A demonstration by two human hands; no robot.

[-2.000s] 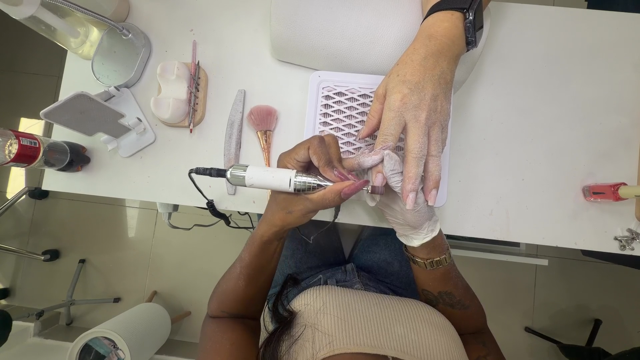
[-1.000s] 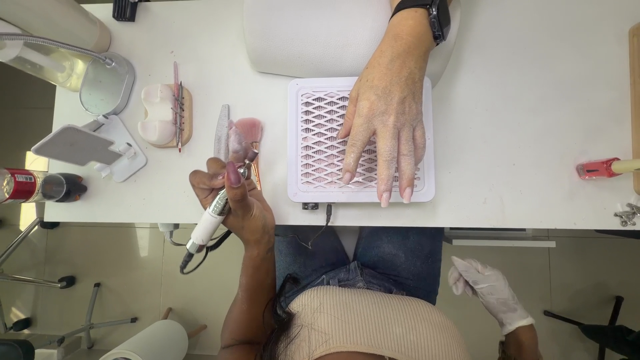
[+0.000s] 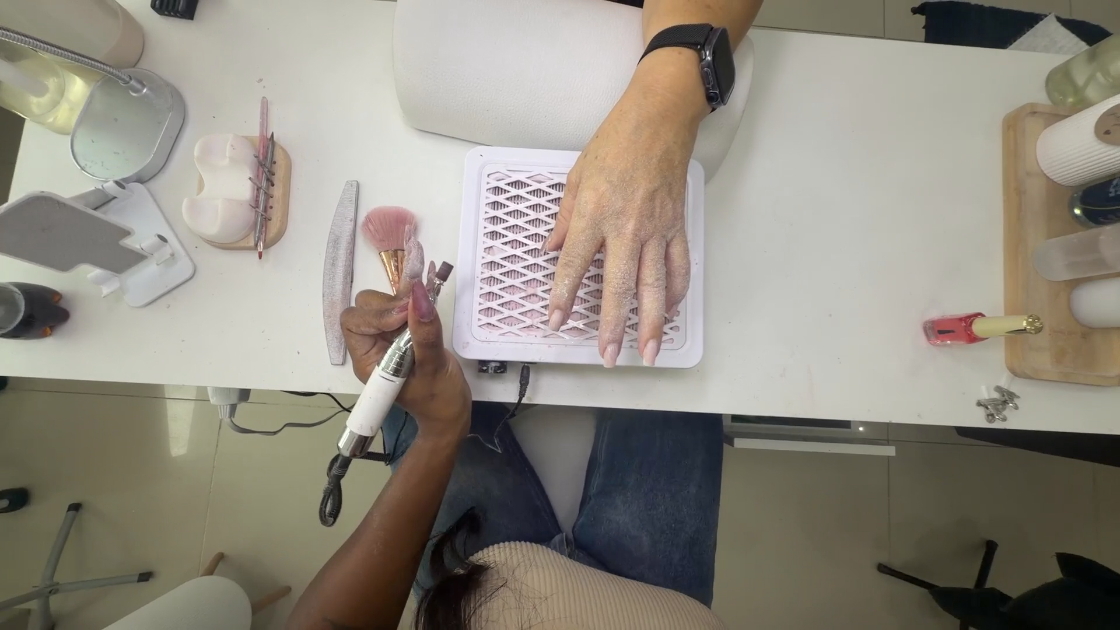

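Observation:
My left hand (image 3: 411, 367) is closed around a white and silver nail drill (image 3: 378, 401), its bit pointing up and its cord hanging below. Beside that hand lie a pink fluffy brush (image 3: 389, 229) with a gold-coloured handle, partly hidden by my fingers, and a grey nail file (image 3: 339, 271). To the right is a white nail dust collector (image 3: 468, 254) with a lattice grille. Another person's dusty hand (image 3: 626, 219) rests palm down across it, two fingertips reaching over its near edge. My right hand is out of view.
A white padded armrest (image 3: 516, 70) sits behind the collector. At left are a tool holder (image 3: 278, 206), a phone stand (image 3: 166, 271) and a lamp base (image 3: 127, 127). At right are a red nail polish bottle (image 3: 954, 330), small metal pieces (image 3: 997, 404) and a wooden tray (image 3: 1028, 350).
My gloved right hand let go of the other person's finger, moved down to the right, and has left view. My left hand moved left from the fingers with the drill.

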